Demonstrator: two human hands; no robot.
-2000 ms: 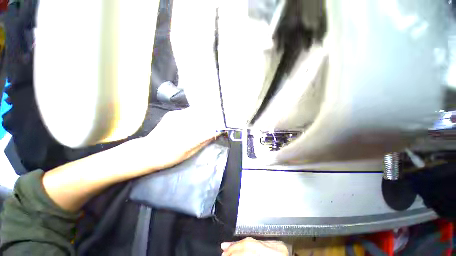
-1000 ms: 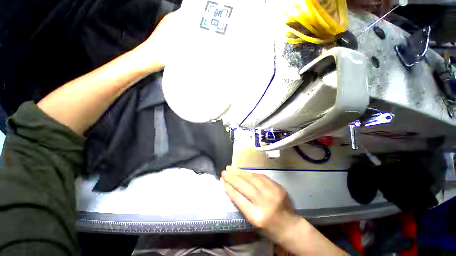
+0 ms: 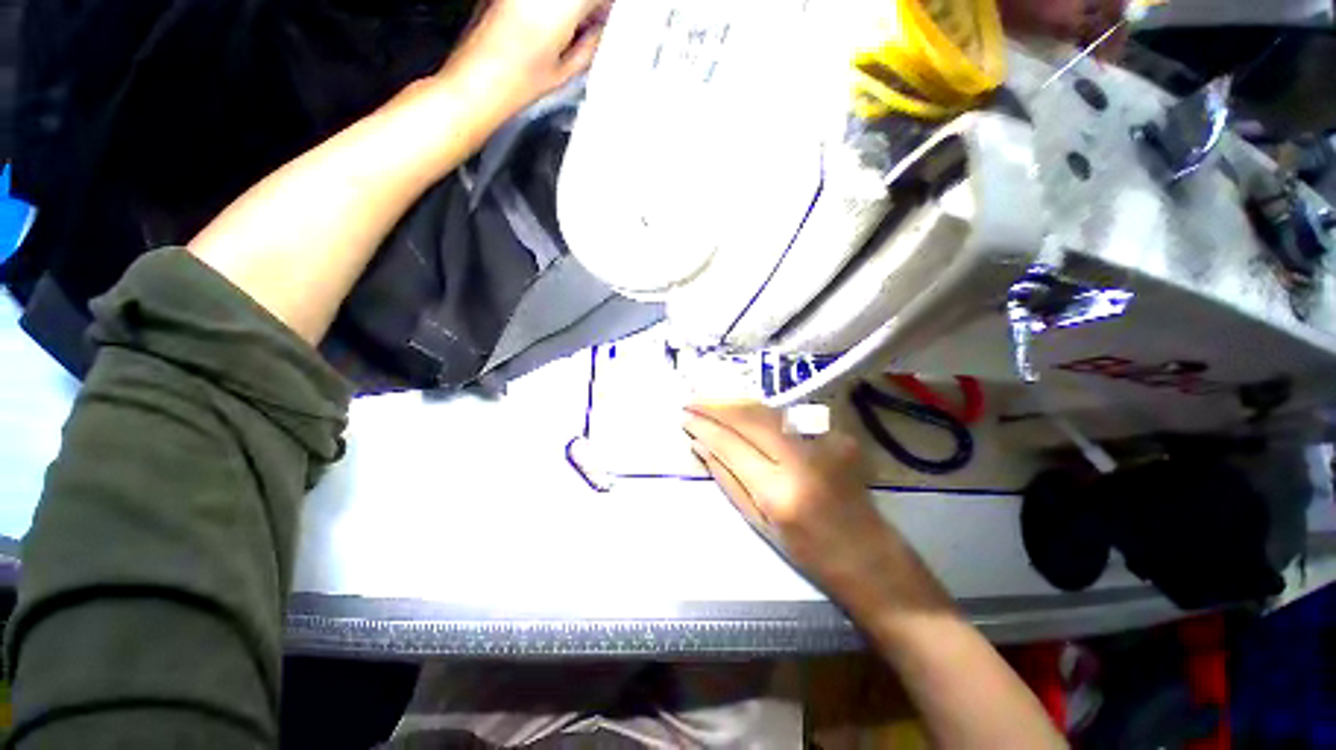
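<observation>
The dark garment (image 3: 425,301) lies left of and behind the needle, with a grey edge piece (image 3: 564,315) reaching towards the presser foot area (image 3: 689,352). My left hand (image 3: 535,41) is at the top, over the dark cloth beside the machine head; its fingertips are partly hidden, so its grip is unclear. My right hand (image 3: 784,469) is on the machine bed just in front of the needle, fingers together and pointing left. I cannot tell if it pinches anything small. The needle itself is not clearly visible.
The white machine head (image 3: 689,161) stands over the bed. Scissors handles (image 3: 916,425) lie right of the needle. A black round-based stand (image 3: 1065,528) is further right. A ruler edge (image 3: 557,633) runs along the table front. Yellow strands (image 3: 930,59) hang at the top.
The cloth has moved left and back, uncovering the bed in front of the needle. My left hand has moved up and away; my right hand has moved slightly towards the needle.
</observation>
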